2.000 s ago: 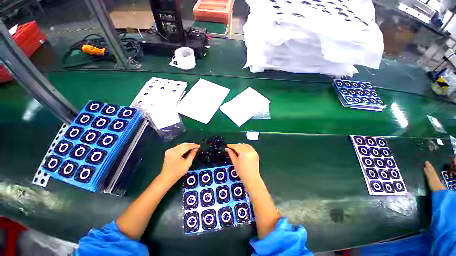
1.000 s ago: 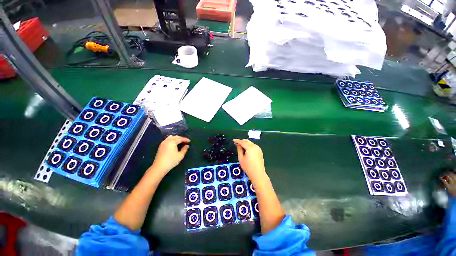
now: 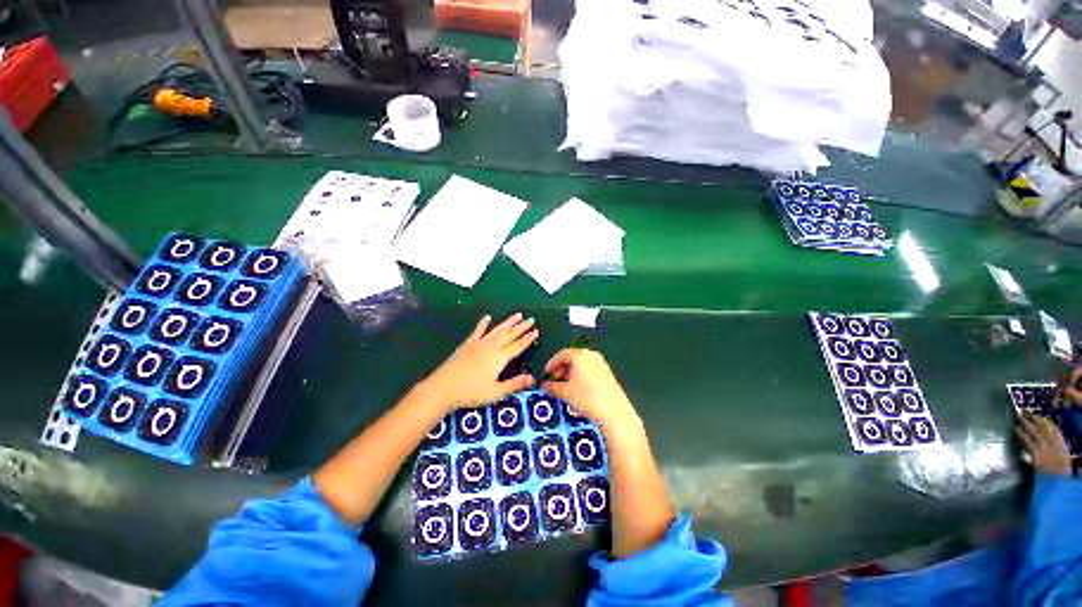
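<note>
A blue panel of units [image 3: 513, 472] lies on the green surface in front of me, its far edge under my hands. My left hand [image 3: 484, 365] is spread palm down over the small black components [image 3: 519, 363], which it mostly hides. My right hand [image 3: 581, 382] is at the panel's far edge beside them, thumb and fingertips pinched together near a dark bit. Whether a component is between the fingertips is too small to tell.
A stack of blue panels [image 3: 178, 344] stands at left, a perforated strip [image 3: 74, 391] beside it. White sheets [image 3: 463, 231] and a paper slip [image 3: 583, 317] lie ahead. A white-edged panel [image 3: 876, 382] lies right, near another person's hands [image 3: 1044, 441]. A white-wrapped stack [image 3: 724, 89] stands behind.
My left hand has moved right, from beside the dark pile to over it, and its fingers have spread. My right hand has moved slightly nearer to me. The other person's hands now touch a panel.
</note>
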